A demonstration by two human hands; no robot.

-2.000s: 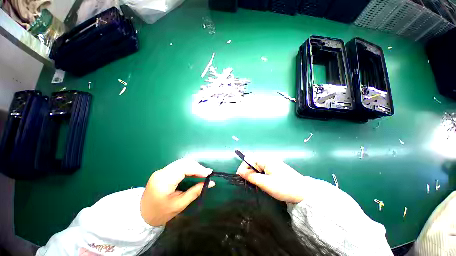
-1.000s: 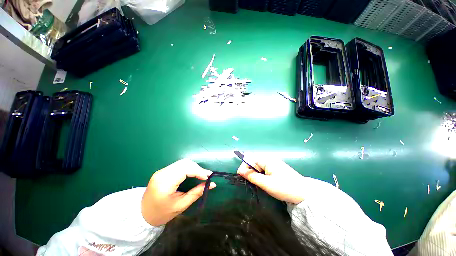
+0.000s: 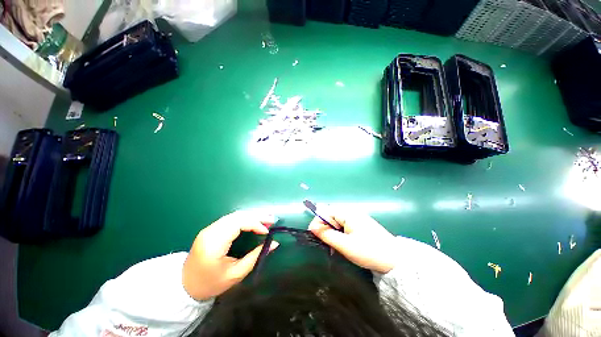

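Note:
A thin black frame is held low in front of me; hair hides its near part. My left hand pinches its left corner between thumb and fingers. My right hand is at its right corner and also holds a slim dark tool, seemingly tweezers, whose broad end points up and left, away from the frame. The right fingertips and the tool's other end are partly hidden.
A pale strip pile lies mid-bench on the green surface. Paired black frame stacks stand right of it, others at left. A black stack and plastic bags are rear left. A neighbour's sleeve shows at lower right.
The view has shifted slightly, moving the bench items a little down and left. Both hands keep their hold on the frame, with only small movement. The bench items look otherwise unchanged.

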